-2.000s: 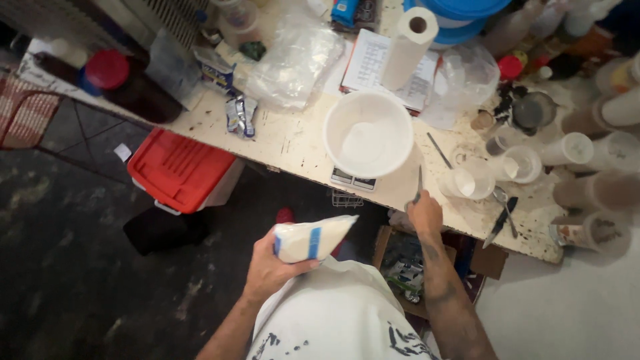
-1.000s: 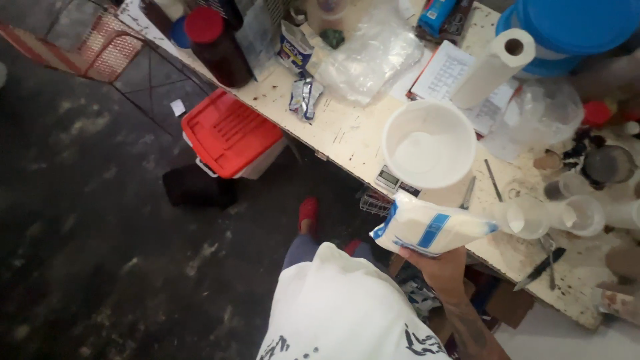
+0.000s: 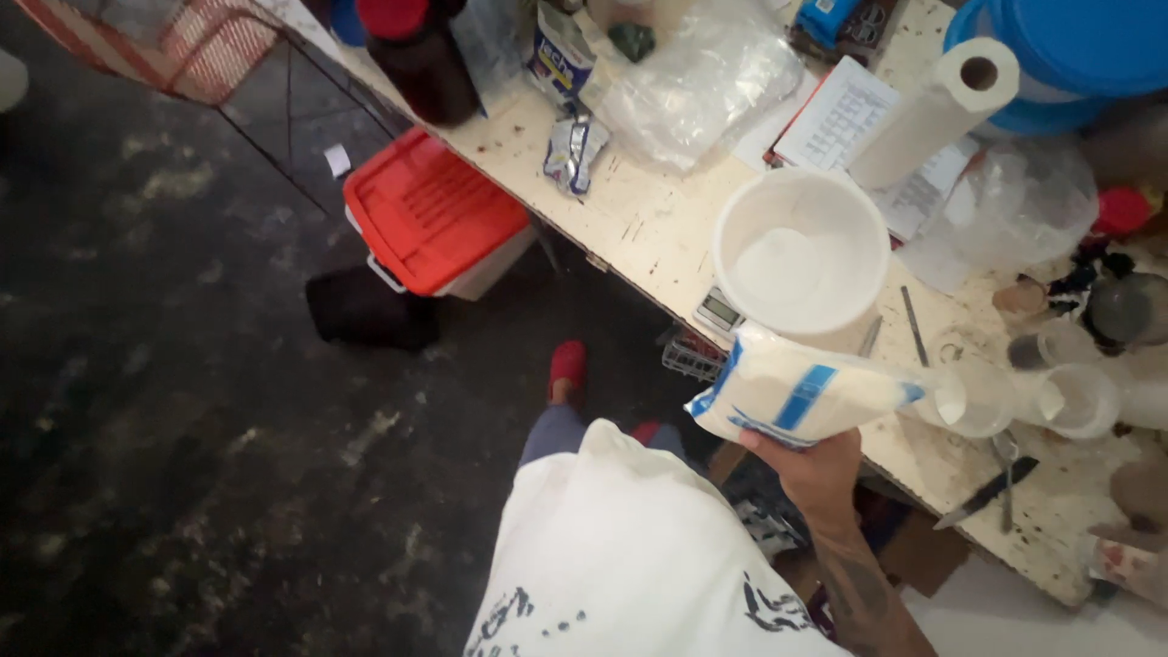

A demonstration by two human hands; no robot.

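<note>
My right hand (image 3: 817, 465) grips a plastic bag of white material with blue bands (image 3: 803, 388) from below, near the table edge. My left hand is out of view. Just beyond the bag stands a white plastic bowl (image 3: 801, 315) with something white at its bottom. It rests on a digital scale (image 3: 719, 310), whose display shows at its near left. A narrow metal blade (image 3: 871, 336) lies beside the bowl, partly behind the bag, and a thin metal rod (image 3: 913, 324) lies farther right.
Right of the bag are plastic cups (image 3: 981, 401), a spoon (image 3: 1007, 484) and a knife (image 3: 981, 497). Beyond the bowl are a paper towel roll (image 3: 931, 114), an open notebook (image 3: 839, 109) and clear plastic bags (image 3: 703, 82). A red-lidded bin (image 3: 438, 210) stands on the floor.
The bag was in my left hand and is now in my right hand. My right hand no longer holds the narrow tool. My left hand has left the view, which has shifted left.
</note>
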